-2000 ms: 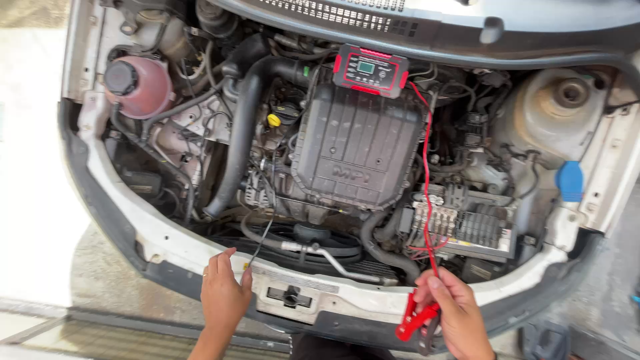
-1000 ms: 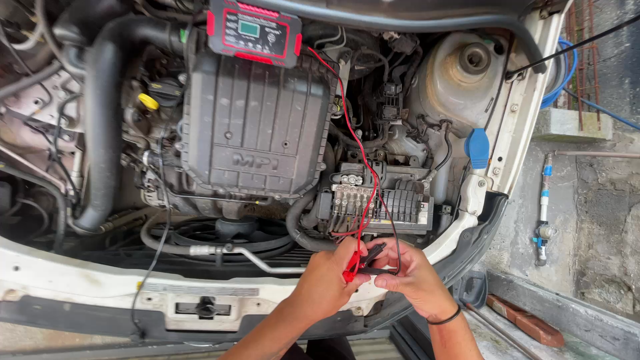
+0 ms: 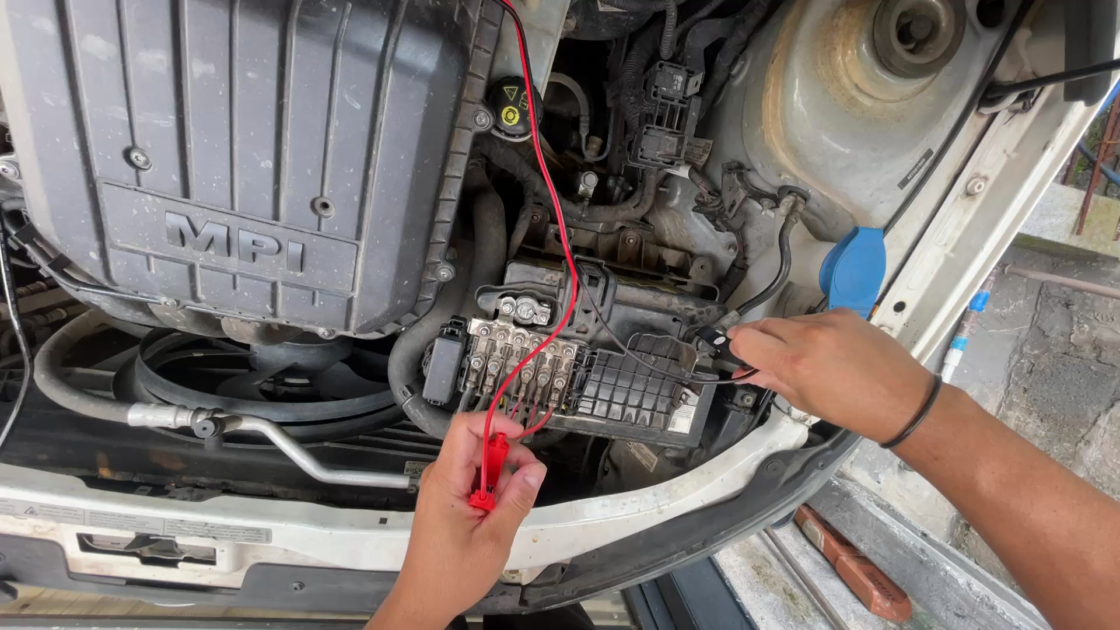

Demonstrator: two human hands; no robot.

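Note:
My left hand (image 3: pixel 481 499) holds a red clamp (image 3: pixel 495 464) at the front edge of the engine bay, just below the fuse terminals (image 3: pixel 521 359) on the car battery. A red cable (image 3: pixel 560 219) runs up from the clamp and out of the top of the view. My right hand (image 3: pixel 814 367) is shut on a black clamp (image 3: pixel 714 339) at the battery's right end; a thin black cable (image 3: pixel 639 354) leads to it across the battery (image 3: pixel 643 385). Whether the black clamp's jaws touch the terminal, I cannot tell.
The engine cover (image 3: pixel 236 157) lies at the upper left, above a cooling fan (image 3: pixel 289 381). Beside my right hand stands a blue cap (image 3: pixel 853 271). The white front crossmember (image 3: pixel 647 516) curves along the near side. Bricks (image 3: pixel 849 560) lie on the ground outside, lower right.
My hands, together around the clamps one second ago, are now apart: the right is at the battery's right end with the black clamp, the left keeps the red one. The view has moved closer.

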